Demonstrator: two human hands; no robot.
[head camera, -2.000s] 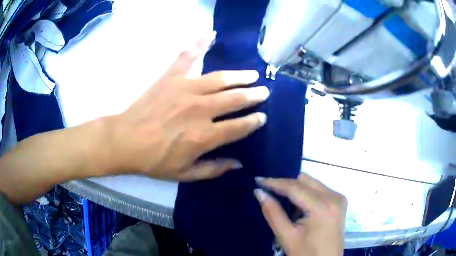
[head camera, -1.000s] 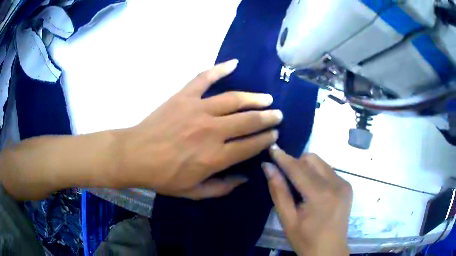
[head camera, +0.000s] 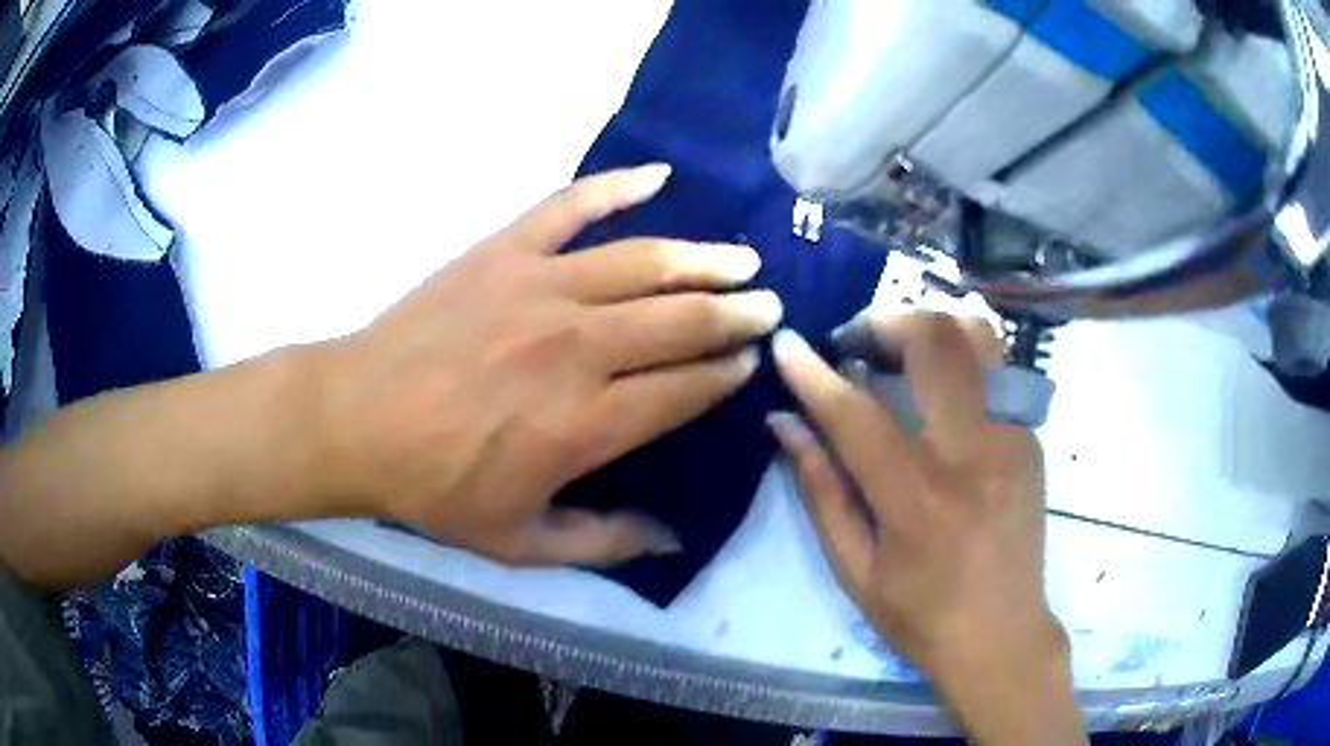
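Observation:
A navy fabric panel (head camera: 686, 161) lies on the white table and runs under the presser foot (head camera: 807, 220) of the sewing machine head (head camera: 934, 102). Its near end comes to a point on the table, inside the front edge. My left hand (head camera: 540, 379) lies flat on the panel with fingers apart, its fingertips left of and below the foot. My right hand (head camera: 919, 466) is at the panel's right edge, its index fingertip close to the left fingertips. Its other fingers reach up beside the machine's grey knob (head camera: 1021, 394). The needle cannot be made out.
Small pale, leaf-shaped pieces (head camera: 102, 182) and navy cloth lie at the left. A tape measure strip (head camera: 481, 624) follows the front table edge. A dark box (head camera: 1281, 605) is at the right edge. A blue crate (head camera: 299, 656) stands below the table, beside the wearer's leg.
The panel has moved up the table past the foot; its near end, earlier hanging over the front edge, now lies on the table. My right hand has moved up toward the foot.

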